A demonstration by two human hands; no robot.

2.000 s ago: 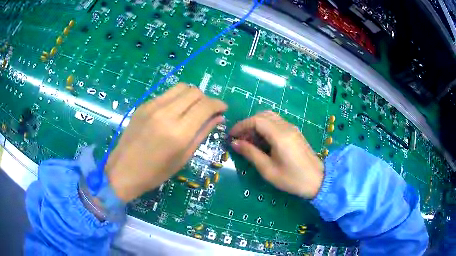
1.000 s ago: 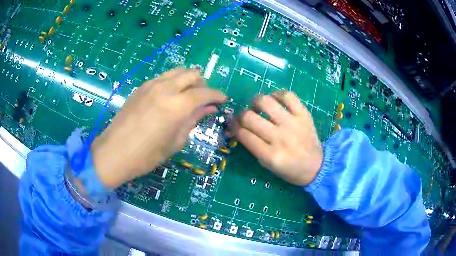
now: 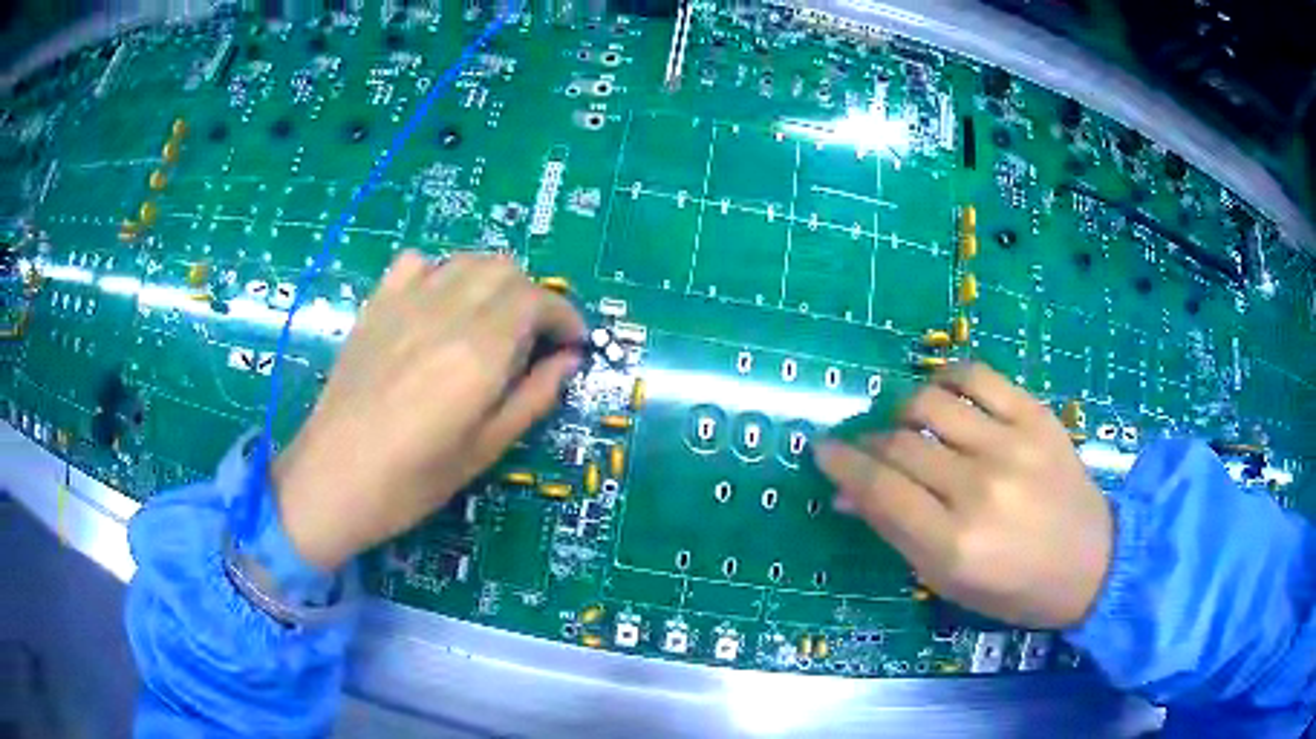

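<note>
A large green circuit board (image 3: 794, 246) with white outlines and rows of holes lies under both hands. My left hand (image 3: 433, 383) is over the board's middle, its thumb and fingertips bunched beside small white-topped capacitors (image 3: 606, 344); whether the fingertips hold something is hidden. My right hand (image 3: 960, 484) is over the board to the right, fingers bent, near a row of ringed holes; its fingertips are blurred and I cannot tell if they hold anything. A blue strap (image 3: 274, 541) is around my left wrist, with a blue cord (image 3: 378, 166) running up from it across the board.
Yellow-orange capacitors (image 3: 967, 267) stand in short rows on the board. A silver-grey rail (image 3: 577, 667) runs along the near edge, and another rail (image 3: 1111, 137) runs along the far edge. Dark shapes are at the top right. White square parts (image 3: 678, 640) line the near edge.
My right hand has moved right and down, away from my left hand and the capacitors. My left hand remains beside the capacitors. The view has shifted, and the red parts at the far side are out of view.
</note>
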